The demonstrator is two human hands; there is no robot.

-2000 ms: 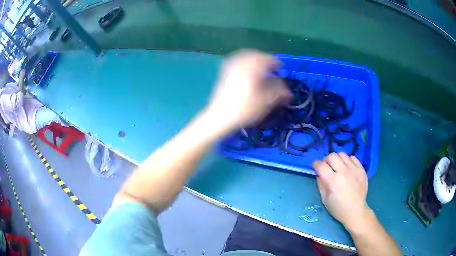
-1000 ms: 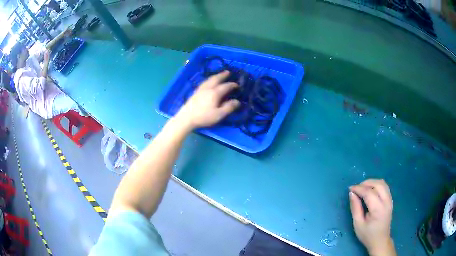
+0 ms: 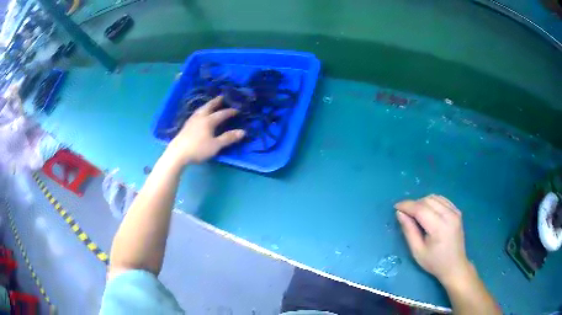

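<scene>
The blue parts tray sits on the teal bench, left of the middle of the view. Tangled black curved parts lie in it. My left hand reaches over the tray's near left part with fingers spread, among or just above the black parts; I cannot tell if the fingertips touch them. No part is seen held in it. My right hand is over the bench at the right with fingers curled together, and nothing shows in it.
The press with its white pad stands at the right edge. The bench's pale front edge curves below. A second blue tray is far left, near a blurred person. A red stool stands on the floor. A green strip runs behind.
The tray has moved left along the bench, away from my right hand, with my left hand over it. My right hand has left the tray's edge, and its fingers are now curled.
</scene>
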